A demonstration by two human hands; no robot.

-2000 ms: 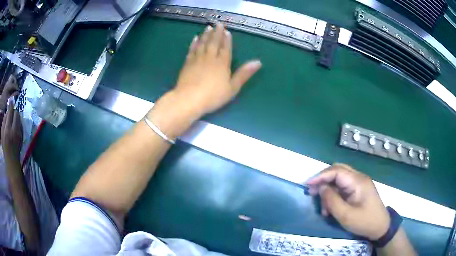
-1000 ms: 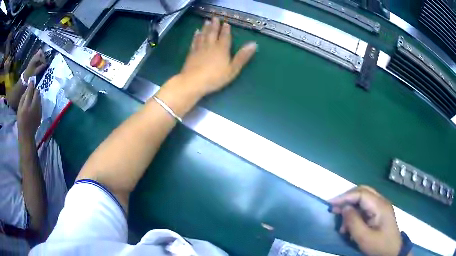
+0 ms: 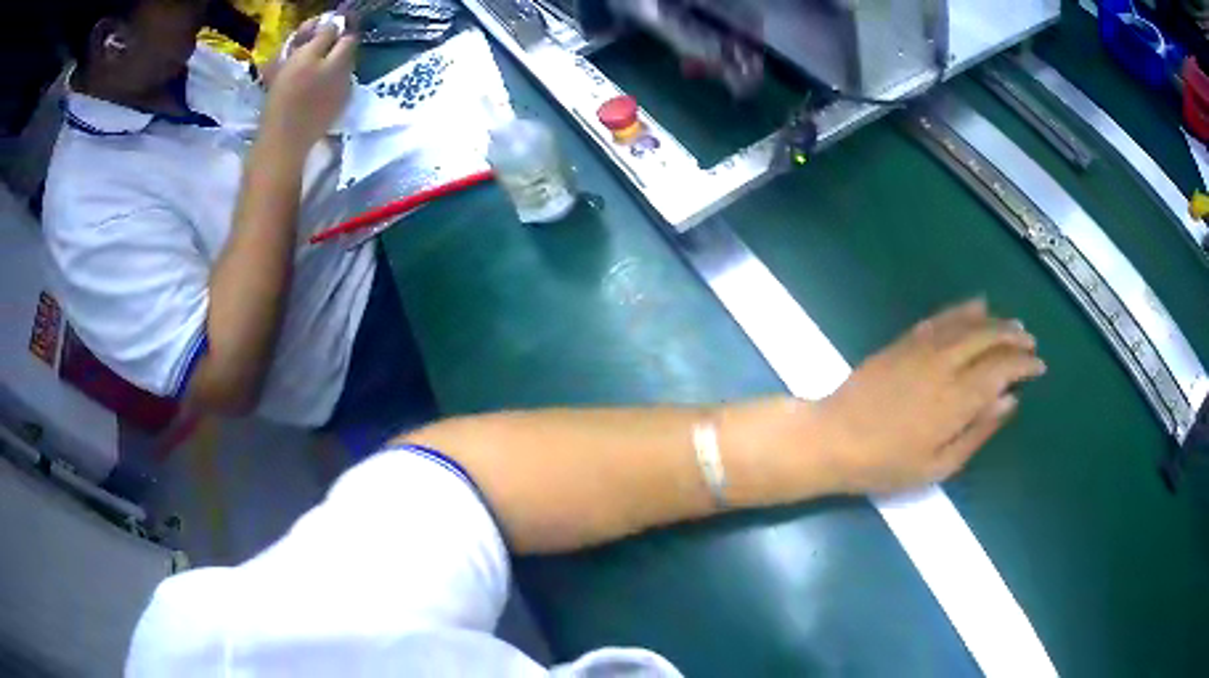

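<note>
My left hand (image 3: 939,397) is over the green bench (image 3: 663,570), palm down, just right of the pale metallic strip (image 3: 782,325). Its fingers are slightly apart and point right; I see nothing in it. A row of grey metal fixtures (image 3: 1061,252) lies on the far rail, beyond my fingertips and apart from them. The tip of a dark block (image 3: 1175,466) shows at the right edge. My right hand is out of the picture.
A bench machine (image 3: 743,179) with a red stop button (image 3: 618,114) stands at the top. A clear bottle (image 3: 532,170) is beside it. A seated person (image 3: 199,225) is at the left, near a white sheet (image 3: 431,133) and a red stick (image 3: 398,205). A blue bin (image 3: 1138,37) is at the upper right.
The view has swung left. My left hand has moved back from the rail fixtures. My right hand, the loose six-spot fixture and the speckled strip have left the picture; the neighbour shows more fully.
</note>
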